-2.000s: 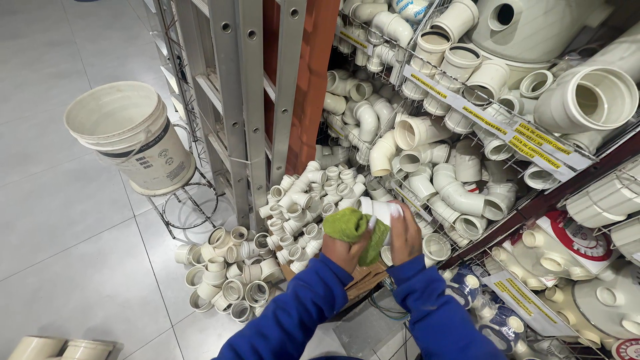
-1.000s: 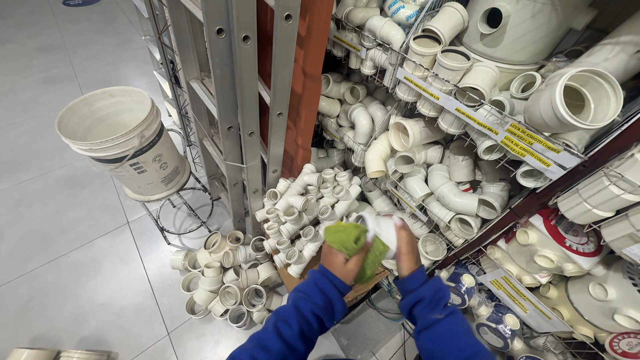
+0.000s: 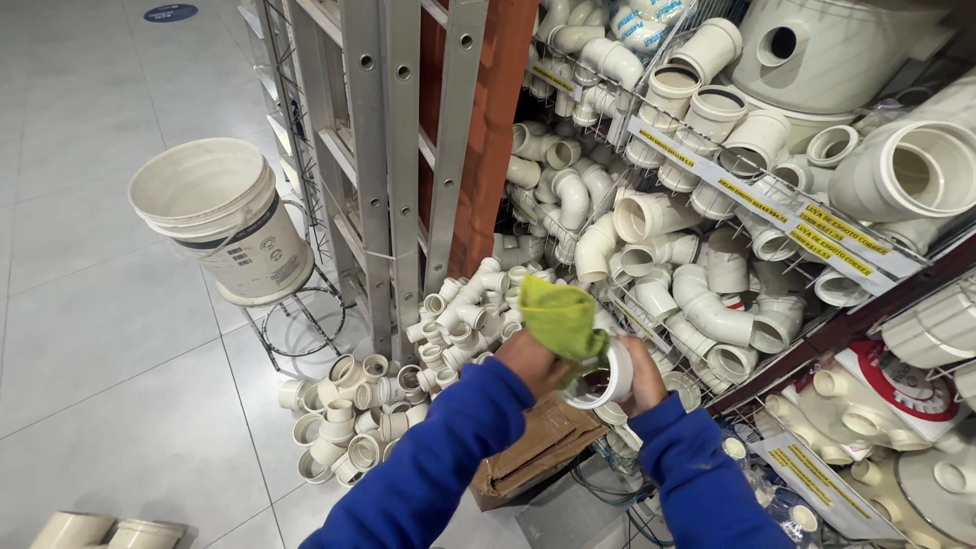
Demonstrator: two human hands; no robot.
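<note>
Near the middle of the head view, my left hand [image 3: 534, 364] grips a green cloth [image 3: 560, 316], part of which hangs at the mouth of a white PVC pipe fitting [image 3: 621, 374]. My right hand [image 3: 646, 375] holds that fitting from its right side, and its round opening faces toward me. Behind and left of my hands lies a heap of small white pipe fittings [image 3: 465, 313]. Just below them is a brown cardboard box [image 3: 537, 442]. Some fingers of both hands are hidden by the cloth and the fitting.
Wire shelves [image 3: 709, 171] full of white elbows and couplings rise at the right. Aluminium ladders [image 3: 370, 152] stand upright left of an orange post [image 3: 488, 137]. A white bucket [image 3: 252, 267] rests on a metal stand [image 3: 335, 313]. More fittings [image 3: 335, 427] are piled on the tiled floor.
The green cloth, earlier bunched against the fitting, now stands up above my left hand. The fitting's open mouth has turned into view.
</note>
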